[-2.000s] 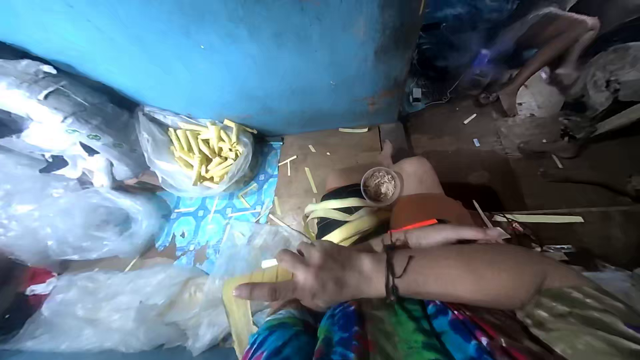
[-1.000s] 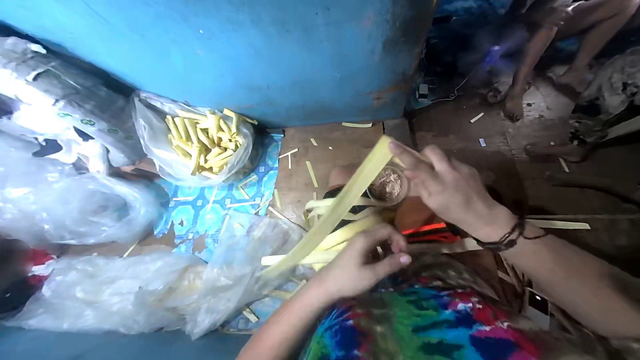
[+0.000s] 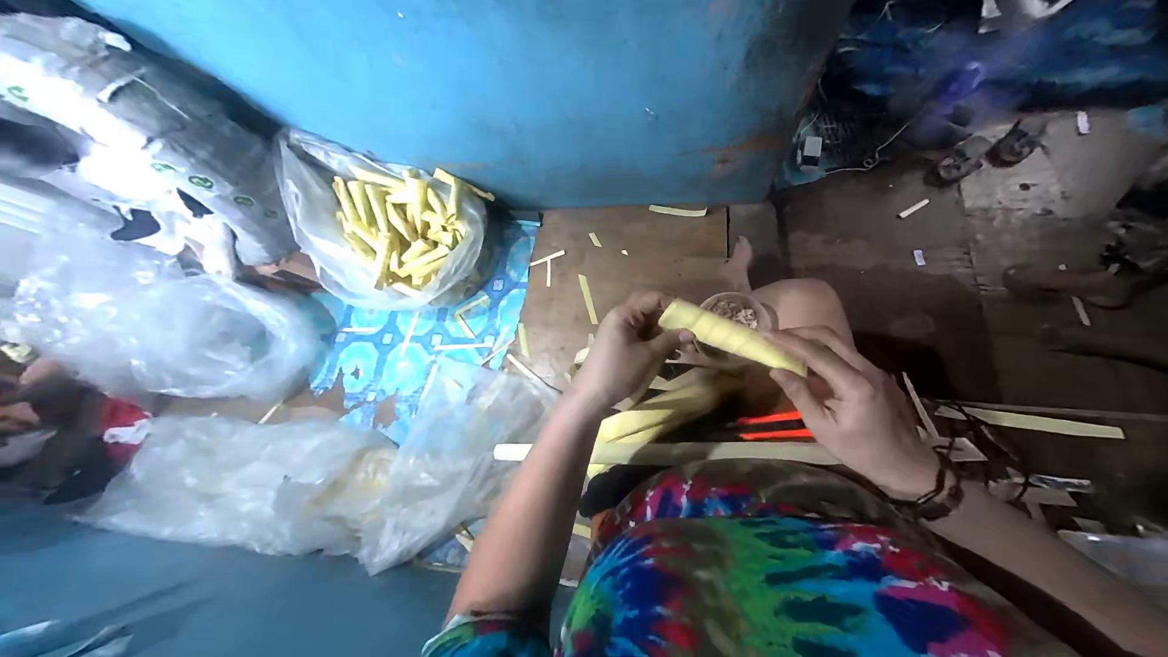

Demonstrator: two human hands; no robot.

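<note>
A pale yellow rolled tube (image 3: 732, 337), wound from a flat strip with slanting seams, is held between both hands. My left hand (image 3: 634, 345) pinches its upper left end. The lower right end lies in the fingers of my right hand (image 3: 844, 401), which has a dark cord bracelet at the wrist. Just behind the tube, a round tub (image 3: 741, 308) of crumbly brownish pieces is partly hidden. Loose yellow strips (image 3: 657, 415) lie over my lap, and a long pale stick or strip (image 3: 712, 452) crosses in front of my shirt.
At the left, an open clear plastic bag (image 3: 315, 246) holds several yellow rolled tubes (image 3: 411, 224) on a blue patterned sheet (image 3: 360, 351). Crumpled plastic sheeting (image 3: 246, 479) spreads nearer. A blue wall (image 3: 547, 100) stands ahead. Offcuts lie on the wooden floor (image 3: 639, 246); a yellow strip (image 3: 1040, 423) is at right.
One second ago a long flat yellow strip stretched up to my right hand; now a short rolled tube is between my hands. My left hand has moved up and away from my lap.
</note>
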